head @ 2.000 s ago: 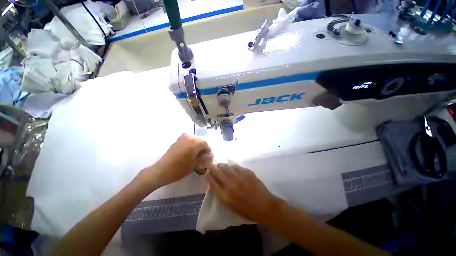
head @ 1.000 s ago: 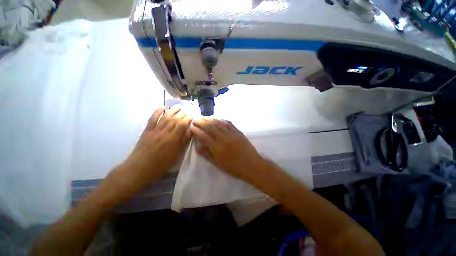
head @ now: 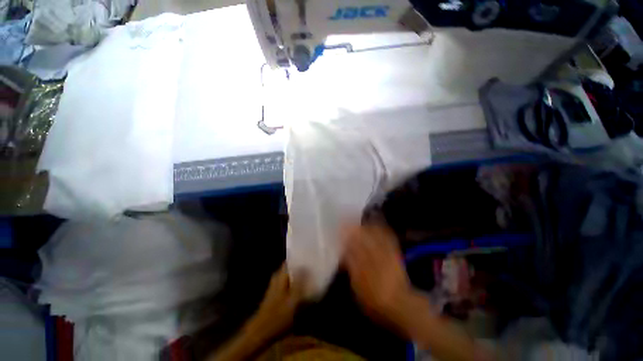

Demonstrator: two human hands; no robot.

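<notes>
A white cloth panel (head: pixel 321 190) runs from under the sewing machine head (head: pixel 338 17) down over the table's front edge. My left hand (head: pixel 280 292) is at its lower end with the cloth between the fingers. My right hand (head: pixel 374 264) is blurred beside the panel's lower right side; whether it grips the cloth cannot be told. The presser foot area (head: pixel 289 74) is washed out by bright light. A larger white panel (head: pixel 116 120) lies on the left of the table and hangs at its edge.
Black-handled scissors (head: pixel 546 120) lie on a grey cloth (head: pixel 504 106) at the right. A ruled strip (head: pixel 229 169) follows the front edge. A pale cloth heap (head: pixel 134 268) sits below left. A blue-rimmed bin (head: pixel 465 243) is under the table at right.
Both hands have moved from beside the presser foot down to below the table's front edge. The panel now hangs lengthwise towards me. The view has tilted down.
</notes>
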